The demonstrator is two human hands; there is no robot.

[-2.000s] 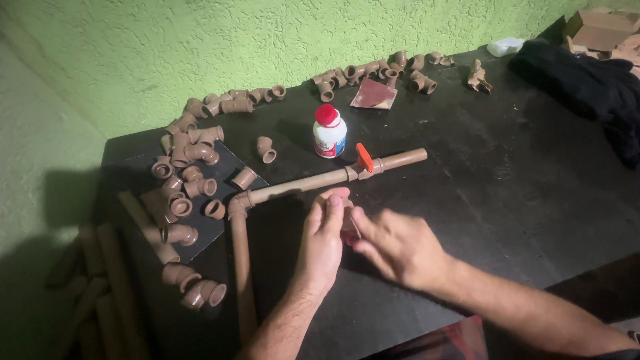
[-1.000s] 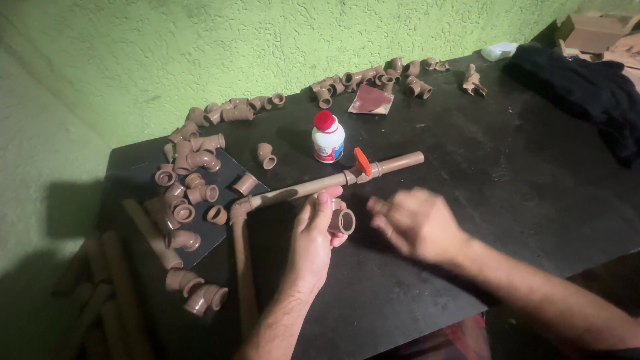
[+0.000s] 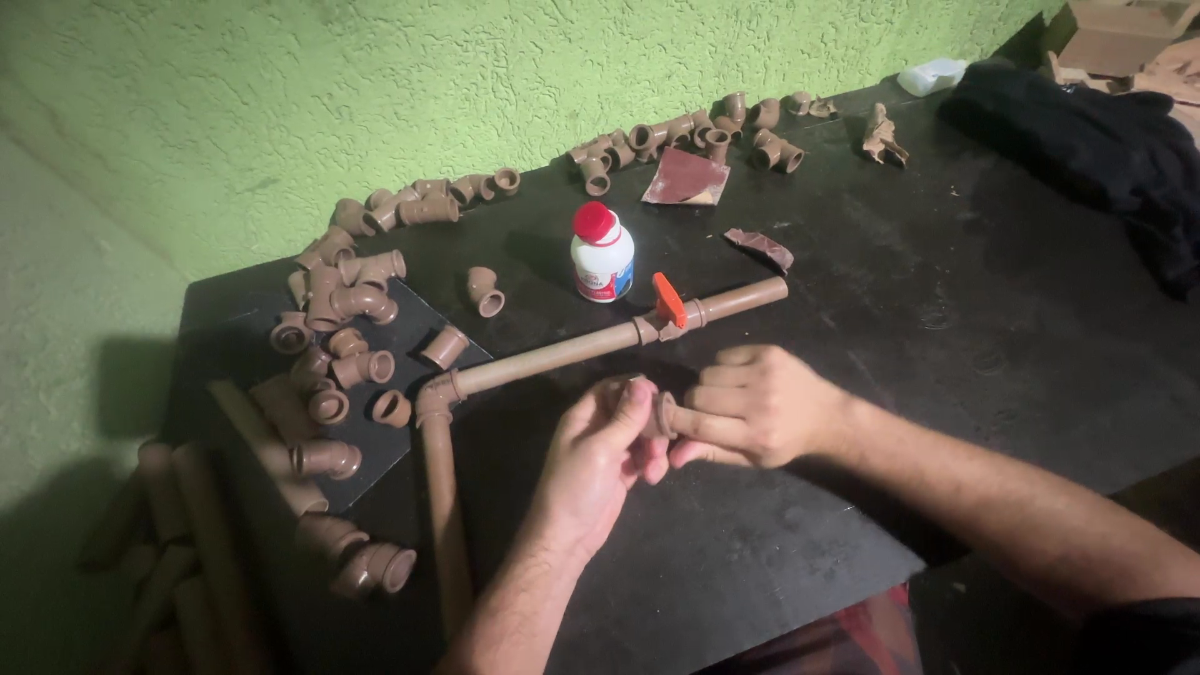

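Note:
My left hand (image 3: 600, 450) grips a small brown PVC pipe fitting (image 3: 666, 415), its rim facing right. A finger of my right hand (image 3: 759, 408) reaches to the fitting's mouth; the other fingers are curled, and whether they grip anything is hidden. Beyond both hands lies a brown pipe (image 3: 548, 358) with an orange-handled valve (image 3: 669, 302) and an elbow (image 3: 436, 398), from which another pipe (image 3: 444, 516) runs toward me. A white bottle with a red cap (image 3: 603, 258) stands behind the pipe. A folded strip of sandpaper (image 3: 759, 249) lies near the pipe's right end.
Brown fittings (image 3: 361, 300) cover the table's left side, with more (image 3: 689, 136) along the wall. A sandpaper sheet (image 3: 686, 178) lies behind the bottle. Loose pipes (image 3: 211, 525) are at lower left. Black cloth (image 3: 1069, 150), a clear plastic item (image 3: 931, 77) and a cardboard box (image 3: 1116, 37) occupy the back right.
The folded sandpaper strip now lies beyond the valve pipe, where the earlier frames show bare table. My right hand has come back to the fitting after being apart from it a second ago.

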